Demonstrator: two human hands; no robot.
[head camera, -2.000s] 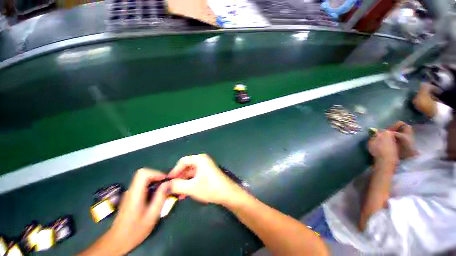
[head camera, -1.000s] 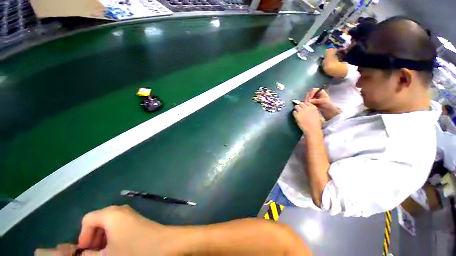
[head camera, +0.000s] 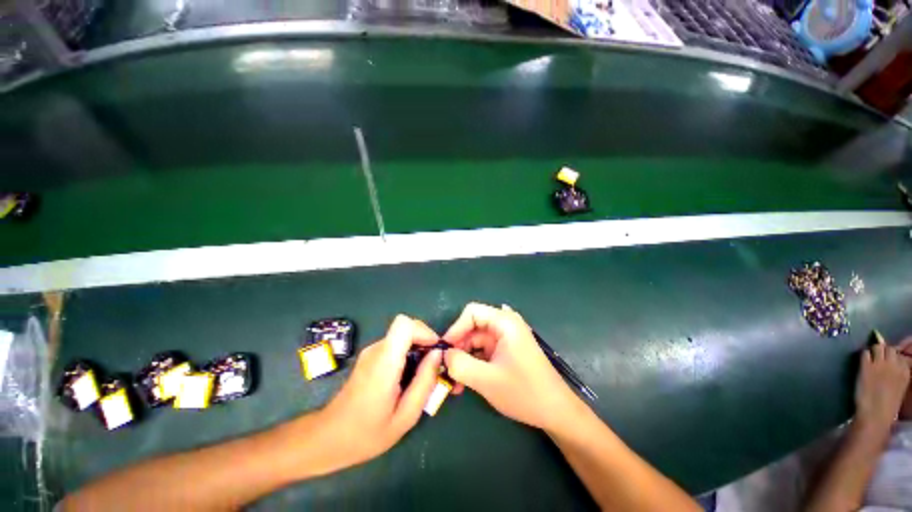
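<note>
My left hand (head camera: 385, 390) holds a black device unit, mostly hidden by the fingers. Its white square with a yellow edge (head camera: 437, 396) hangs below between my hands. My right hand (head camera: 497, 362) meets the unit with thumb and forefinger pinched at its top; whether a small part is between those fingertips cannot be told. Dark slim tweezers (head camera: 566, 367) lie on the bench just right of my right hand. One black unit with a yellow-edged square (head camera: 319, 360) lies left of my left hand.
Several more units (head camera: 231, 377) lie at left, near a clear plastic bag (head camera: 25, 385). Beyond the white edge strip (head camera: 480, 243), the green belt (head camera: 450, 190) carries spaced units (head camera: 571, 199). At right are a small parts pile (head camera: 819, 299) and a person's hand (head camera: 880, 380).
The view has swung back left from the neighbour, so the grouped units and both my hands show again. My hands are together on the unit, as two seconds ago.
</note>
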